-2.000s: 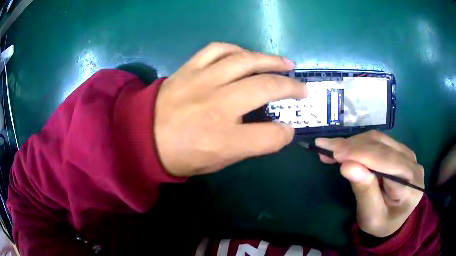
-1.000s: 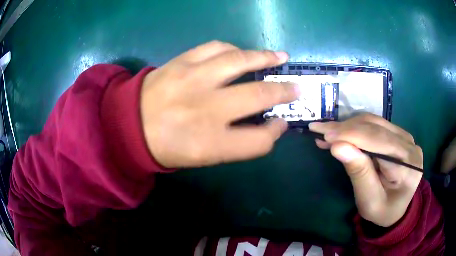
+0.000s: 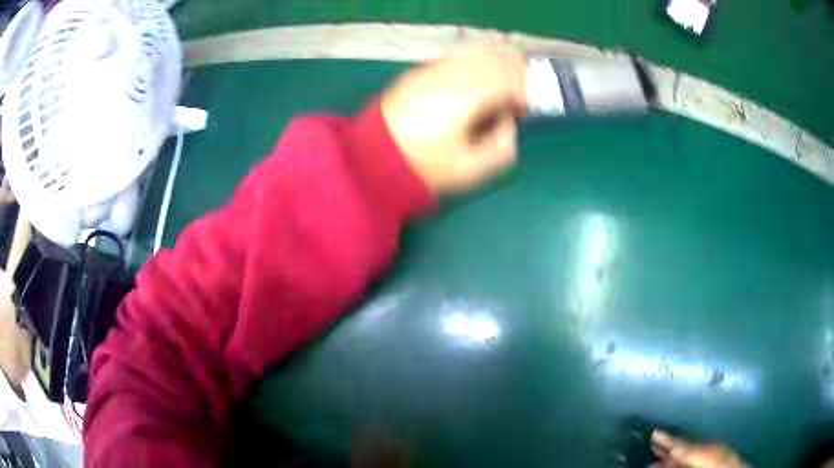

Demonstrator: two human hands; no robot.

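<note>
My left hand [image 3: 462, 114] is stretched far forward, blurred, and holds one end of a phone half-assembly [image 3: 611, 85]. The phone lies across the pale strip [image 3: 366, 41], with a white part, a dark band and a grey rectangle showing; its left end is hidden by my fingers. My right hand [image 3: 700, 452] is cut off by the bottom edge at the right; only some fingers show. A dark shape lies beside them, too dim to name. The tweezers cannot be made out.
A white fan [image 3: 91, 110] stands at the far left, with a black object and cable [image 3: 78, 302] below it. The shiny green bench surface [image 3: 512, 247] spreads in front of me. Another small black and white piece [image 3: 690, 14] lies beyond the pale strip at the upper right.
The view has shifted forward and left. My left hand has moved from the near bench to the pale strip with a phone in it. My right hand is now mostly out of the picture.
</note>
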